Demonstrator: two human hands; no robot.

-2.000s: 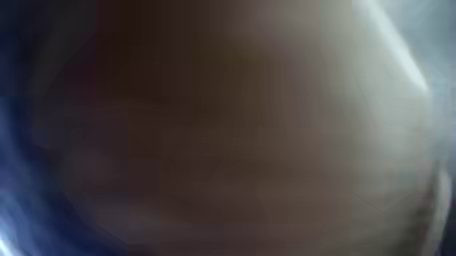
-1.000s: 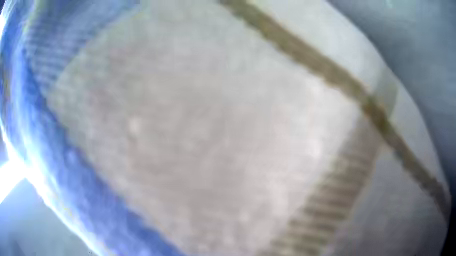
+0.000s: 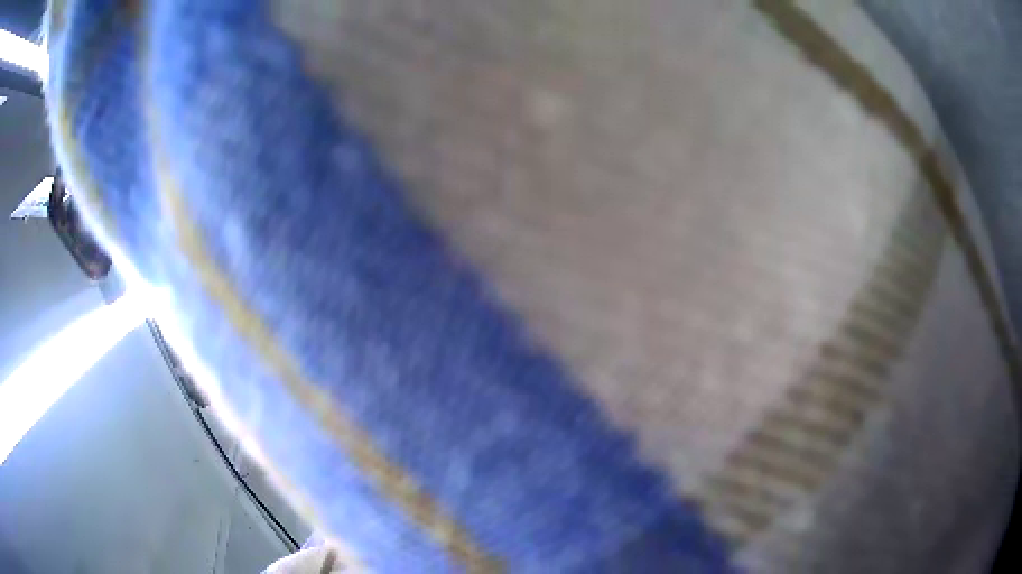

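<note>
A patterned fabric (image 3: 628, 213) fills most of the head view, very close to the lens and blurred. It has a wide blue band (image 3: 381, 292) with a thin yellow line, and a pale part with brown stripes. I cannot tell whether it is clothing or a cloth. Neither my left hand nor my right hand can be made out. No parts or tools can be made out.
At the left edge a very bright light strip (image 3: 67, 359) shines beside a grey surface (image 3: 101, 471) with a thin dark line. A grey blurred area (image 3: 975, 67) shows at the upper right.
The view has gone from dark brown blur to brighter, clearer fabric. Since one second ago the blue band has shifted right and more of the grey background shows at the left.
</note>
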